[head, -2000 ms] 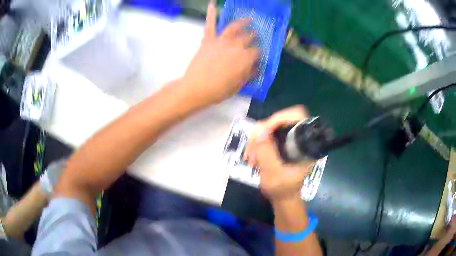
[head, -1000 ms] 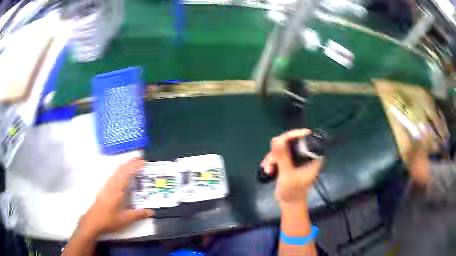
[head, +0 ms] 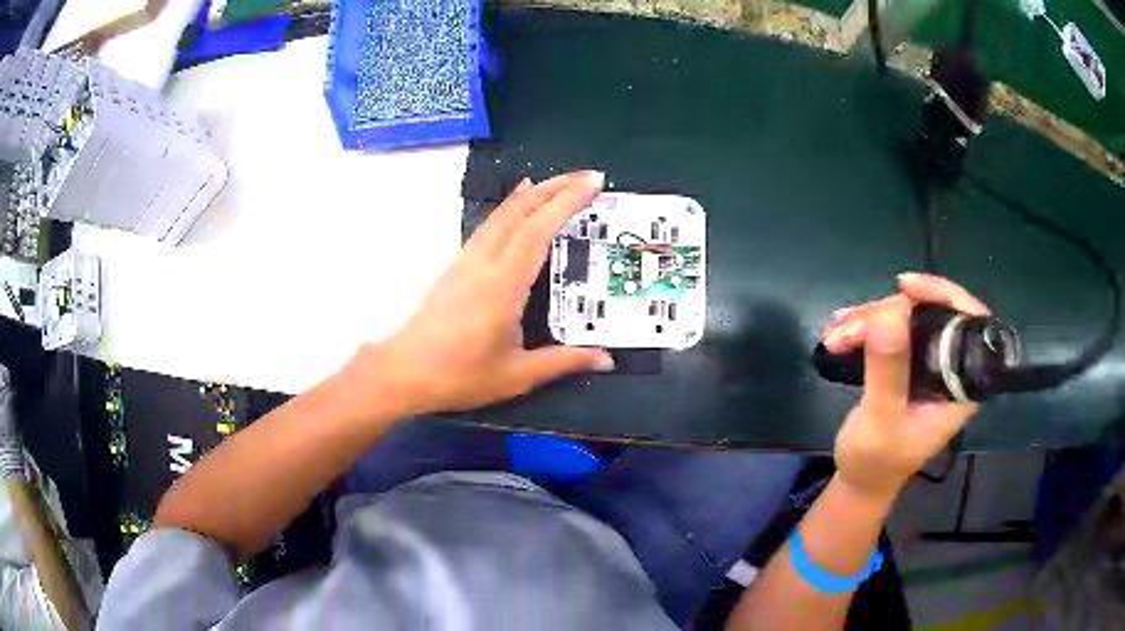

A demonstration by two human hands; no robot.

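A white rounded-square housing [head: 629,323] lies open side up on the dark bench. It holds a small green circuit board [head: 666,274], a dark block at its left and thin dark and red wires. My left hand [head: 494,296] is around the housing's left side, fingers at the top edge and thumb at the bottom edge; what lies under the palm is hidden. My right hand [head: 891,370] holds the black electric screwdriver [head: 940,355] near level, to the right of the housing and apart from it. Its bit is not visible. A blue bin [head: 413,133] of tiny silver screws stands behind.
A white sheet [head: 296,234] covers the bench's left part. Stacked white housings [head: 136,154] stand at the far left, with another housing [head: 72,300] nearer. The black cable [head: 1086,358] loops at the right. Another person's arm [head: 43,542] shows at lower left.
The view has shifted. Two housings showed side by side a second ago; now one shows, with my left hand around its left side. The screwdriver is still in my right hand, farther from the housing.
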